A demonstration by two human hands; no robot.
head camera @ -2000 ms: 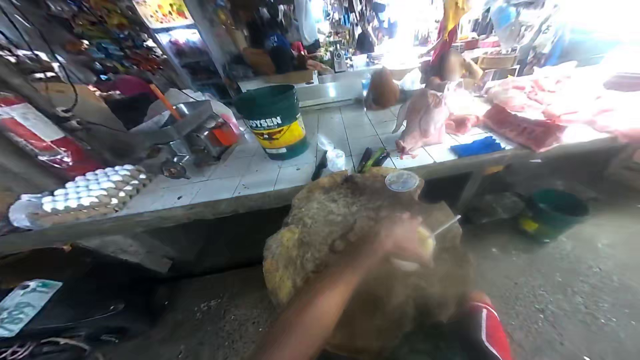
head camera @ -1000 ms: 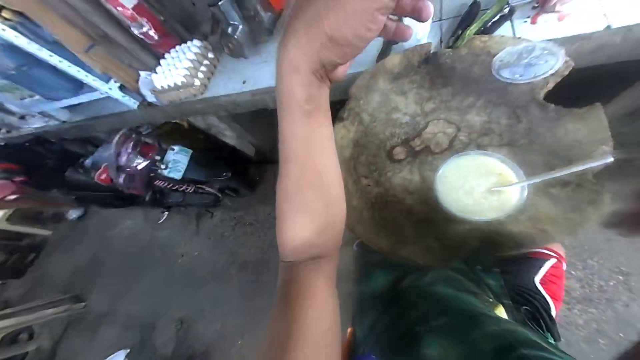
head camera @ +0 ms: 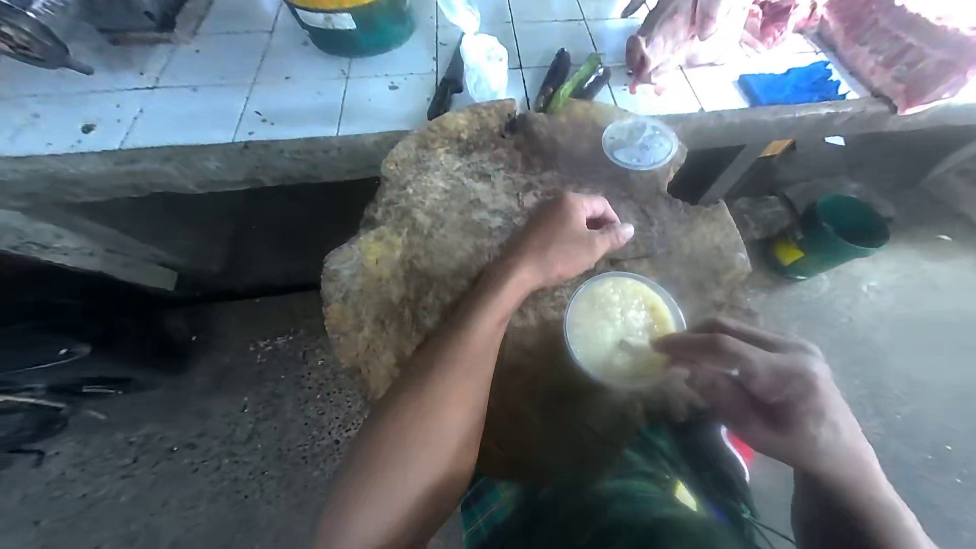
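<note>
A clear plastic tub of pale, creamy food stands on a round wooden chopping block. My right hand is at the tub's right rim, its fingers pinched around a spoon whose handle is mostly hidden by them. Just above and left of the tub, my left hand hovers over or rests on the block, its fingers curled with thumb and forefinger close together; nothing can be made out in it. Near the block's far right edge lies a round clear plastic lid.
Beyond the block runs a white tiled counter with a green bucket, a knotted plastic bag, eggplants, raw meat and a blue cloth. Another green bucket stands on the floor at right.
My left hand has come down from the block's far left edge to beside the tub. My right hand now holds the spoon, which leaned untouched in the tub a second ago. The view has shifted.
</note>
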